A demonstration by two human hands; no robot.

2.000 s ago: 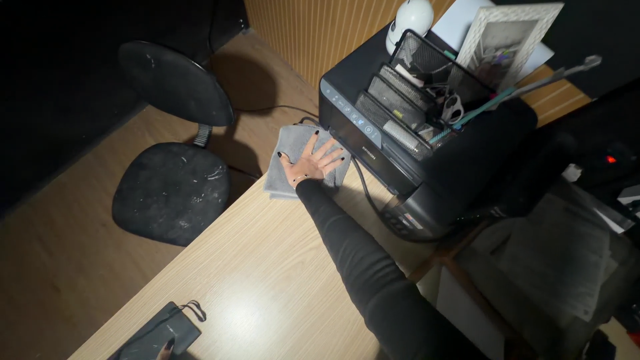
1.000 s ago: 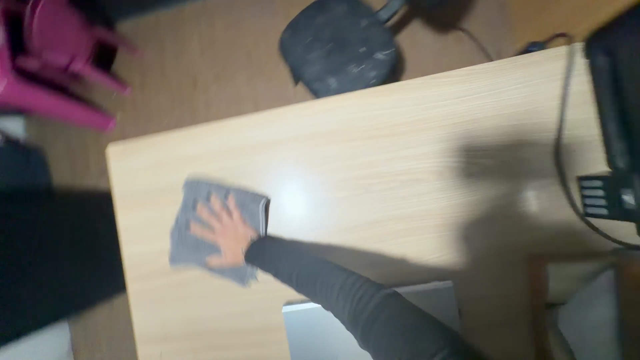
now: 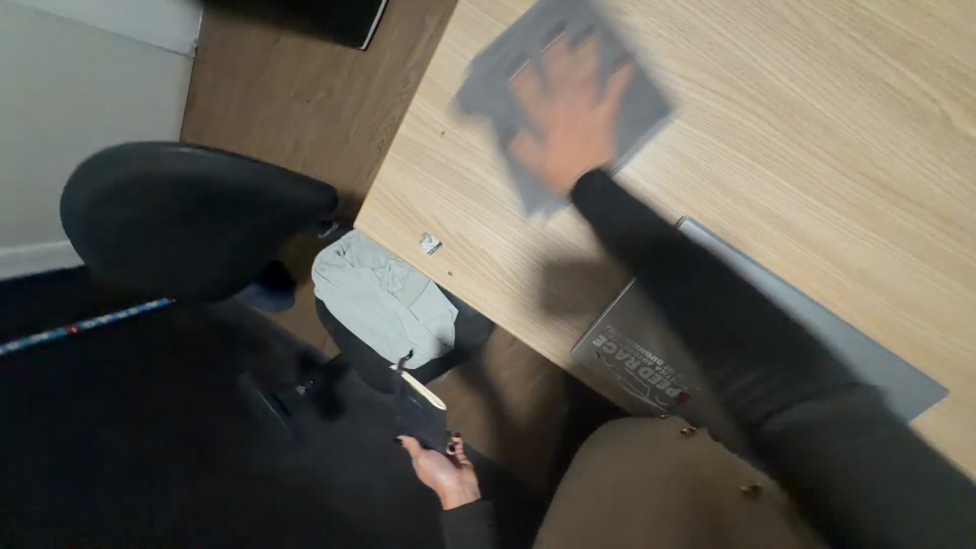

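My right hand (image 3: 568, 114) lies flat on a grey cloth (image 3: 640, 99) near the table's corner, fingers spread and blurred. The cloth rests on the light wood table (image 3: 762, 130), sticking out around the fingers. Low in the view and off the table, my left hand (image 3: 446, 469) holds a dark-covered notebook (image 3: 423, 418) with pale page edges and a small strap. Between the cloth and the table's near edge sits a small crumpled scrap (image 3: 431, 243). Under my right forearm is a closed grey laptop (image 3: 808, 320) bearing printed writing, partly hidden by the sleeve.
Beyond the table corner stands a black chair back (image 3: 191, 221). A pale grey garment (image 3: 381, 297) lies on a dark seat beside the table edge. A blue patterned strip (image 3: 88, 326) crosses a dark surface at the left. My clothed leg (image 3: 640, 488) is close to the table.
My right hand and the cloth have moved along the table, away from the printer seen two seconds ago. The view has swung strongly. My left hand with the notebook is now off the table.
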